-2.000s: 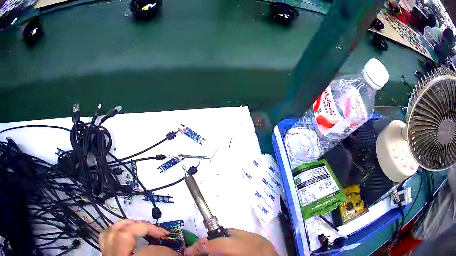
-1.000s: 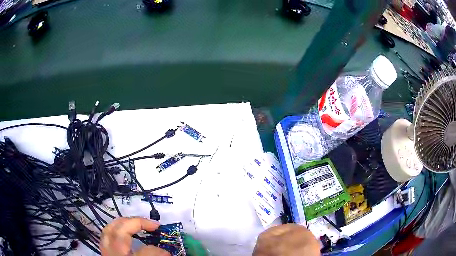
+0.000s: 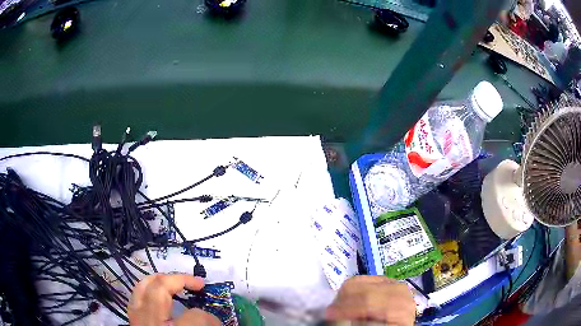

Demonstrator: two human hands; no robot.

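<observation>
My left hand (image 3: 162,302) is at the bottom edge, its fingers closed on a blue circuit board strip (image 3: 220,302) with many fine coloured wires. A green round pad (image 3: 248,311) shows beside the strip, partly hidden. My right hand (image 3: 371,302) is at the bottom edge, to the right, cut off by the frame. A dark, blurred soldering iron (image 3: 286,311) runs from its fingers towards the strip; its tip is not clear. Two loose boards, an upper one (image 3: 246,170) and a lower one (image 3: 218,207), lie on the white paper near black cable ends.
A tangled heap of black cables (image 3: 118,200) covers the left of the paper (image 3: 290,153). A white backing sheet (image 3: 336,239) lies at right. The blue tray (image 3: 365,210) holds a green packet (image 3: 406,243) and clear bottle (image 3: 446,137). A desk fan (image 3: 506,198) stands at far right.
My right hand first moved away to the right with the iron, off the strip; now the blurred iron shows again left of the hand. My left hand stays on the strip. The view has shifted slightly.
</observation>
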